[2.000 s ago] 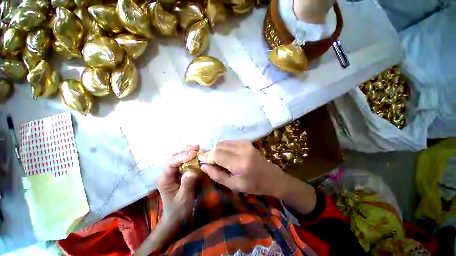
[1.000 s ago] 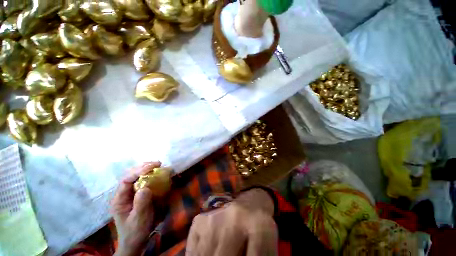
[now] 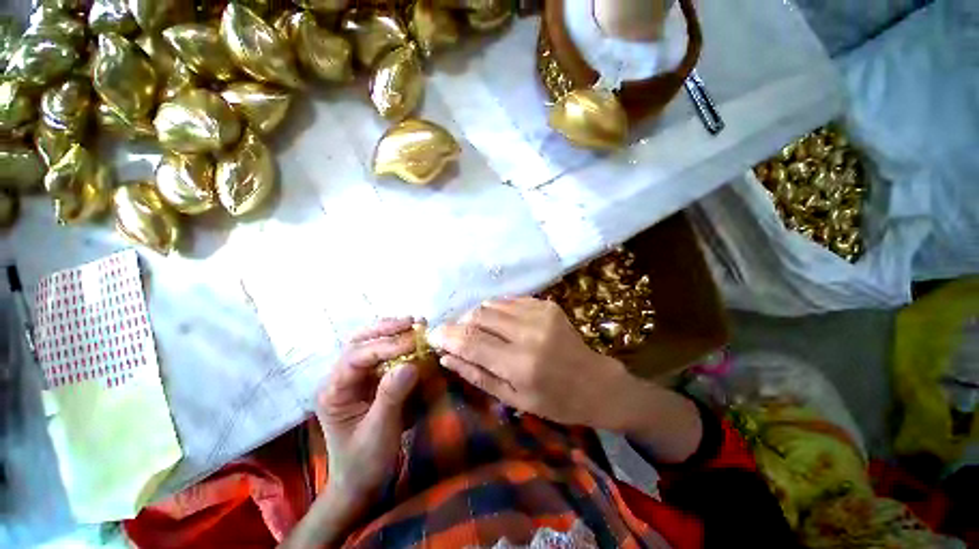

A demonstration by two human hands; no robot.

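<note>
A small shiny gold stuffed ingot (image 3: 399,357) is in front of my lap at the table's near edge, largely covered by fingers. My left hand (image 3: 365,388) holds it between thumb and fingers. My right hand (image 3: 526,359) has its fingertips pinched together at the ingot's right side. Whether it grips a needle or thread is too fine to see. One finished gold ingot (image 3: 417,151) lies apart on the table, and many more gold ingots (image 3: 199,120) are heaped at the back left.
A plush figure's brown and white base (image 3: 678,67) stands at the back, a short dark tool (image 3: 704,103) beside it. An open cardboard box (image 3: 692,290) and a white sack (image 3: 741,241) hold small gold pieces at right. A red-marked sheet (image 3: 95,320) and pen (image 3: 20,303) lie left.
My right hand, lowered towards my lap and away from the ingot one second ago, is back at the ingot. The view has swung back left.
</note>
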